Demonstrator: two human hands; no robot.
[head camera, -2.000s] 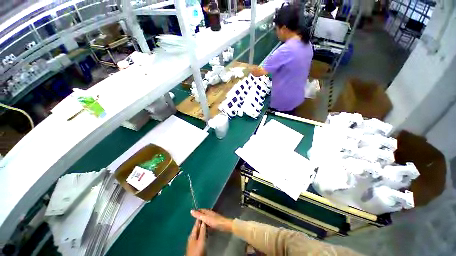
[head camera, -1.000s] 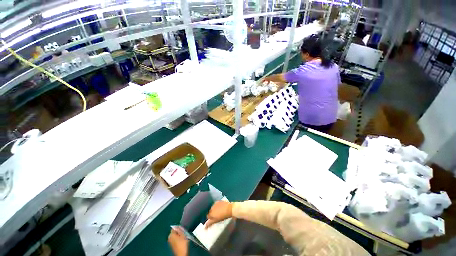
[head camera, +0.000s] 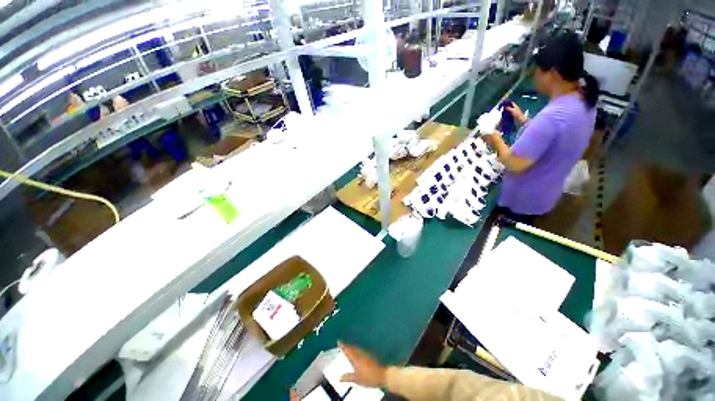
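A white retail carton (head camera: 333, 374) stands partly open at the bottom edge of the picture, cut off by it. My right hand (head camera: 362, 368) reaches in from the right, fingers on the carton's right side. My left hand (head camera: 295, 395) shows only as a small piece of fingertip at the carton's left edge, too little to tell its grip. A dark gap shows between the carton's panels. Its contents cannot be made out.
Behind the carton, a brown parts box (head camera: 310, 330) holds green items and a printed card pack (head camera: 276, 315). Leaflets (head camera: 168, 333) lie left. Flat carton blanks (head camera: 517, 274) and bagged products (head camera: 655, 321) are at right. A coworker in purple (head camera: 553, 149) stands beyond.
The view has shifted. The carton is now lower in the picture and my left hand is almost out of it. My right hand has moved from inside the carton to its right side. The coworker now holds a product.
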